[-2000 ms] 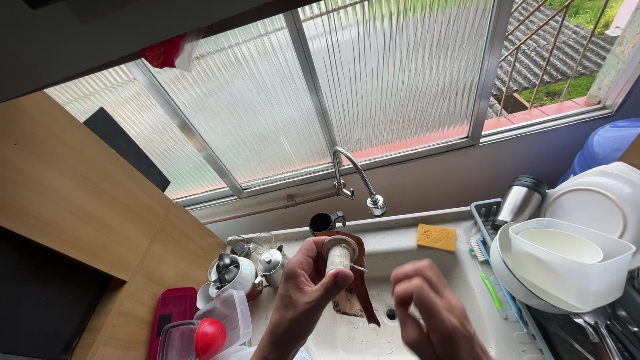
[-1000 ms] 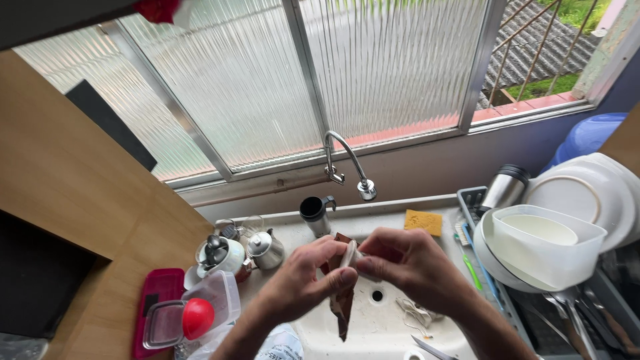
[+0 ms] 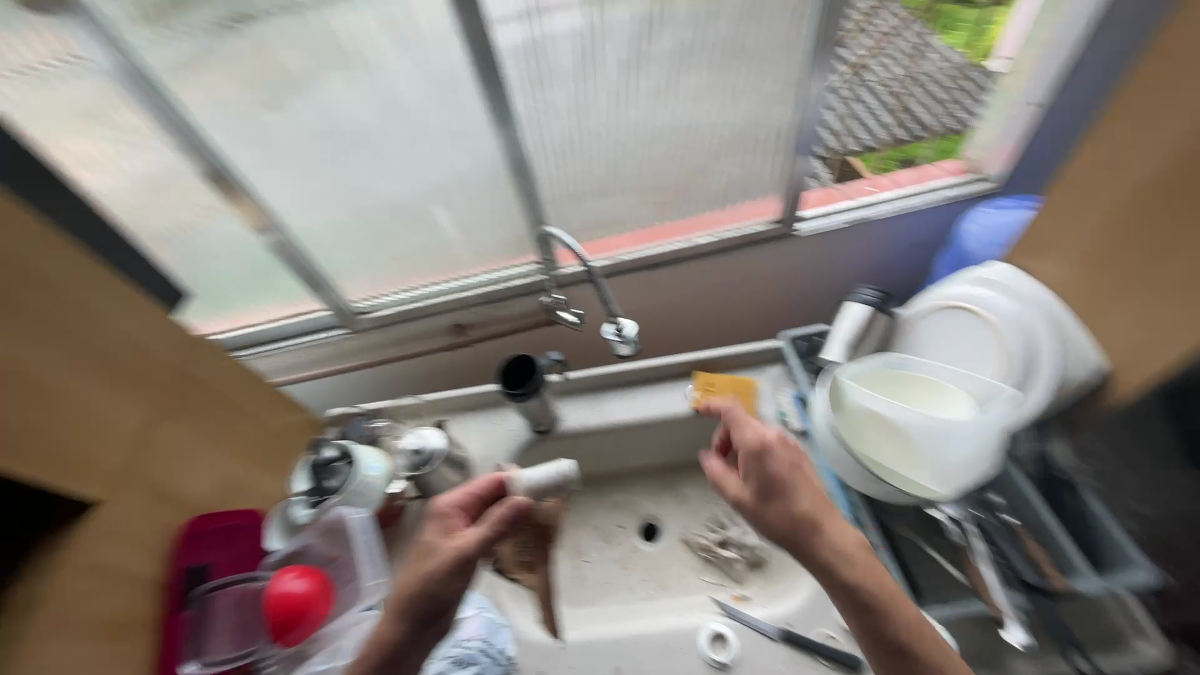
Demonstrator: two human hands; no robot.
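Observation:
Between its thumb and fingers my left hand [image 3: 459, 544] grips a small white cylindrical piece [image 3: 544, 478], held sideways over the left part of the sink. A brown, torn-looking piece [image 3: 539, 562] hangs just below it; whether the hand holds that too, I cannot tell. My right hand [image 3: 769, 478] is raised over the sink's right side, fingers partly curled, near the yellow sponge [image 3: 727, 389] on the ledge. Anything fine between those fingers is blurred. A knife [image 3: 787, 636] and a white ring [image 3: 718, 645] lie at the sink's front edge.
The curved faucet [image 3: 600, 291] stands behind the sink [image 3: 609, 600]. A dark mug [image 3: 527, 389] is on the back ledge. The dish rack [image 3: 947, 600] with bowls and cutlery fills the right. Pots, plastic containers [image 3: 347, 562] and a red ball-like object [image 3: 298, 605] crowd the left.
My hands, together a second ago, are now apart: the right hand has moved right, toward the sponge. The white piece stays in my left hand.

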